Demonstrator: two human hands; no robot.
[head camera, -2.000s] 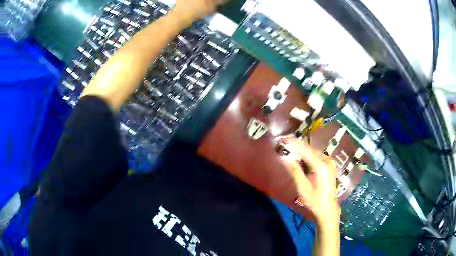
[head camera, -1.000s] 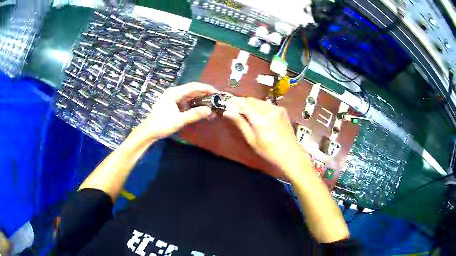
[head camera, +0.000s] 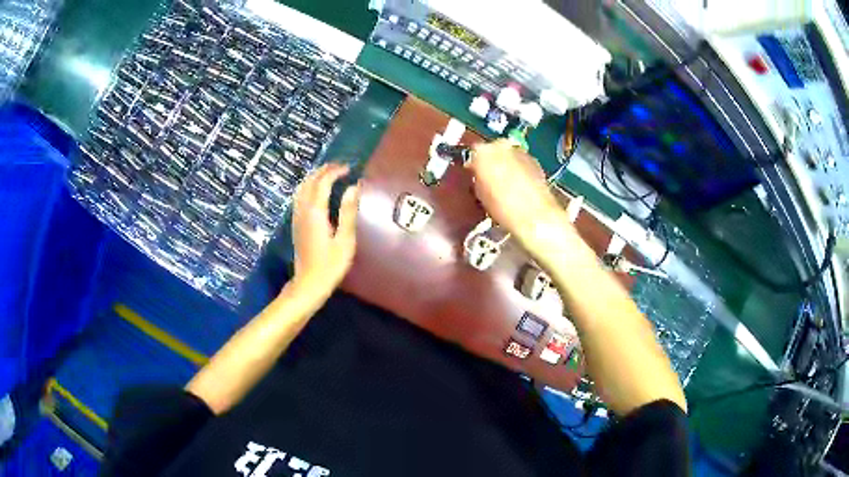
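Note:
My left hand (head camera: 326, 224) is at the left edge of the reddish-brown test board (head camera: 386, 270), its fingers around a dark unit (head camera: 343, 194). My right hand (head camera: 503, 177) reaches over the board's upper part, its fingertips at a small dark unit (head camera: 452, 150) on the upper left white holder (head camera: 444, 160). The hand and forearm cover part of the board. Pale sockets show at the left (head camera: 412, 213), middle (head camera: 482, 251) and right (head camera: 534, 279) of the board.
A clear tray packed with dark units (head camera: 214, 140) lies left of the board. A long white box with terminals (head camera: 484, 47) stands behind it, with a dark monitor (head camera: 680, 135) to its right. Digital panel meters (head camera: 532, 325) sit lower right. Another clear tray (head camera: 684, 317) is at the right.
My hands were together over the board around a dark unit. They have parted: my left moved to the board's left edge, my right up to the upper left holder.

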